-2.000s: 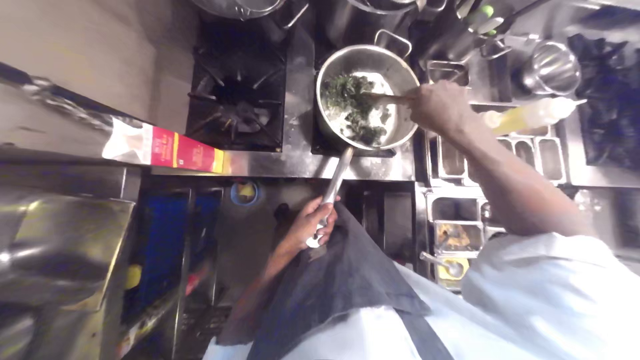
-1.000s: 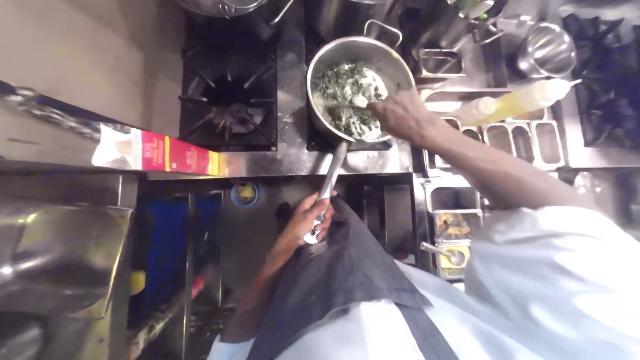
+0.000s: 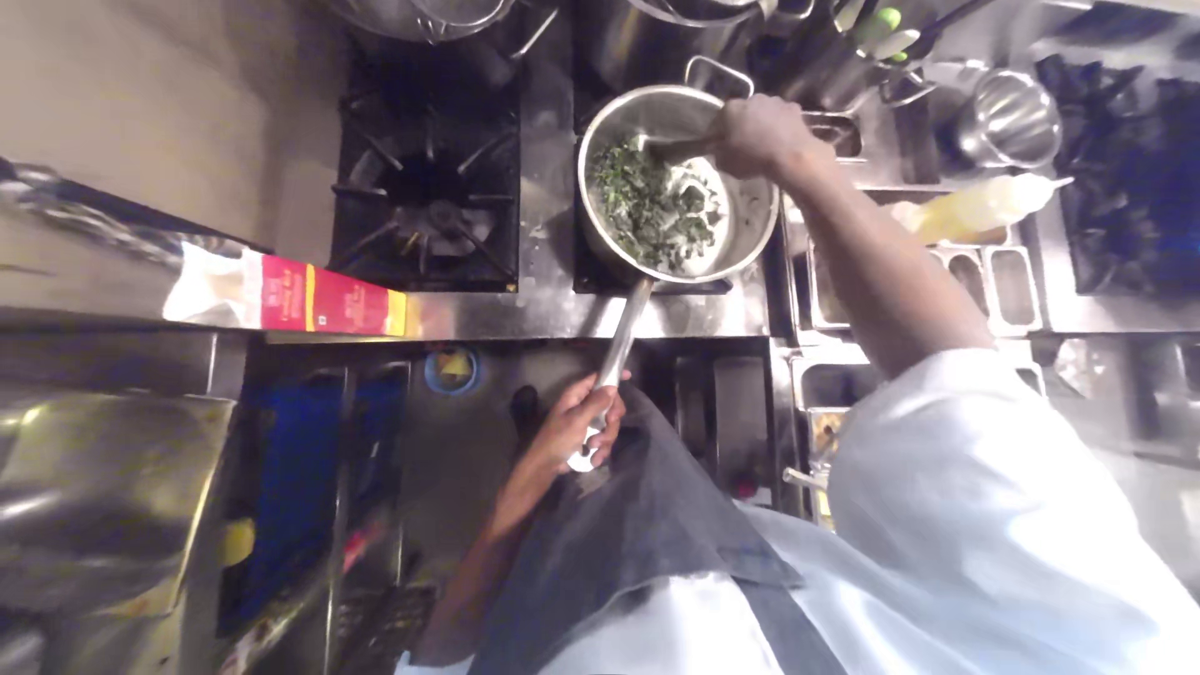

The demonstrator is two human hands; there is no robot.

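A wide metal pan [image 3: 600, 234] sits on a burner of the range, with chopped green leaves [image 3: 633, 202] and a white creamy mixture [image 3: 717, 211] inside. My left hand [image 3: 586, 417] is closed around the pan's long metal handle [image 3: 623, 337], near its end. Over the pan's right rim, my right hand [image 3: 759, 136] grips a stirring tool with a brown shaft [image 3: 680, 150]; its lower end is hidden among the leaves.
To the left are a bare gas burner [image 3: 431, 192] and a red-and-white carton [image 3: 319, 298]. Tall pots stand behind the pan. On the right are a squeeze bottle of yellow liquid [image 3: 980, 211], metal inserts [image 3: 1012, 286] and a steel bowl [image 3: 1012, 117].
My right hand has moved up toward the pan's far right side with the tool. The leaves and white mixture have shifted in the pan. My left hand has stayed on the handle.
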